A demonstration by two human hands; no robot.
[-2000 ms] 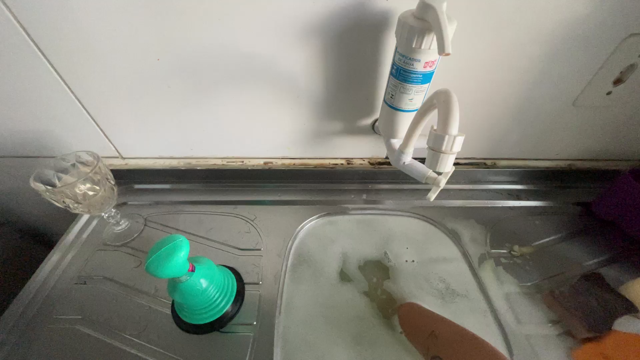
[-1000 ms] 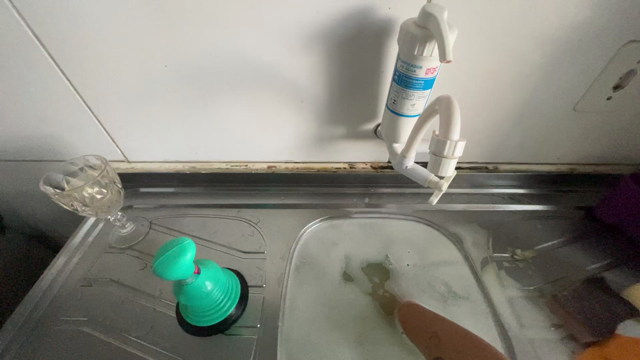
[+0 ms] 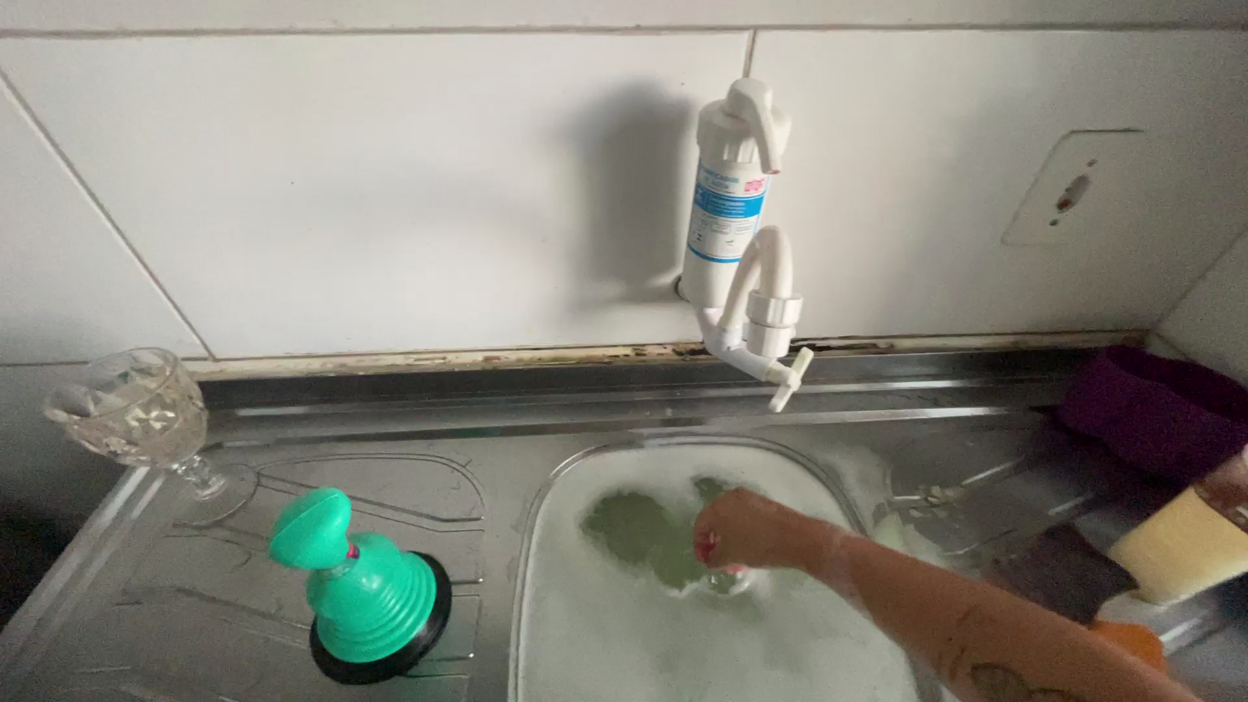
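My right hand (image 3: 746,531) is at the surface of the cloudy, foamy water in the stainless steel sink basin (image 3: 522,585). Its fingers are curled downward, and a small shiny, clear patch shows just below them; whether they hold something there cannot be made out. The forearm reaches in from the lower right. My left hand is out of view. Left of the basin, a green plunger (image 3: 375,600) with a black rim stands on the ribbed drainboard. Behind it, a clear cut-glass goblet (image 3: 141,414) stands near the counter's left edge.
A white water filter (image 3: 721,214) with a curved spout and small tap (image 3: 790,378) hangs on the tiled wall above the basin's back edge. To the right are a purple container (image 3: 1155,405), a pale yellow item (image 3: 1180,546), a dark item and something orange.
My right hand, hidden beneath the water before, now shows at the surface farther up the basin. The open patch in the foam has grown. The view has shifted, showing more on the right.
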